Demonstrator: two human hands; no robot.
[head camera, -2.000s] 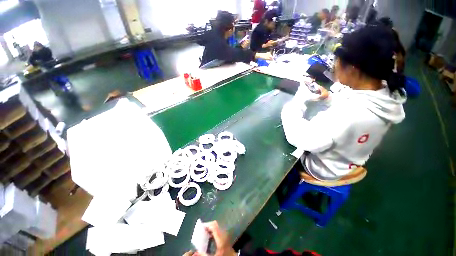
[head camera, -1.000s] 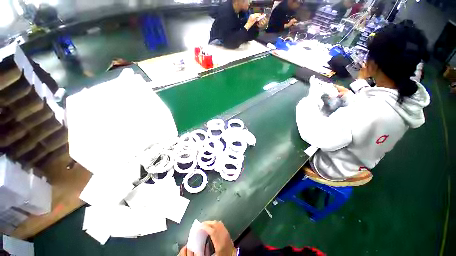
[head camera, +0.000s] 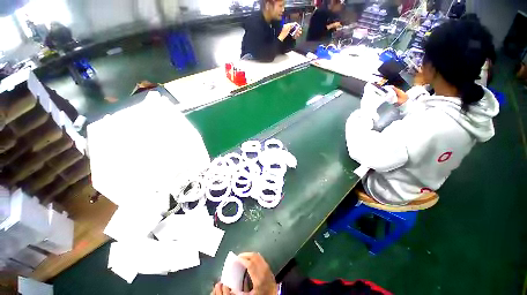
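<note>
A small white folded paper piece (head camera: 233, 271) is held between my hands at the bottom edge, above the dark green bench. My right hand (head camera: 260, 275) is closed around its right side, with something dark under the fingers that I cannot make out. My left hand (head camera: 219, 289) is mostly cut off by the bottom edge; its fingertips touch the paper's lower left. White coiled rings (head camera: 230, 210) lie heaped on the bench ahead. White cards (head camera: 151, 257) lie fanned to the left of them.
A large white block (head camera: 147, 150) stands behind the cards. Stacked boxes with brown cells (head camera: 40, 144) are at the left. A person in a white hooded top (head camera: 413, 138) sits at right on a blue stool (head camera: 375, 227). The green belt (head camera: 260, 112) and red container (head camera: 236, 75) are beyond.
The view has shifted, so the bench and rings sit differently in the picture. The paper stays in my hands, at a slightly changed angle. The neighbour's head and hands have moved.
</note>
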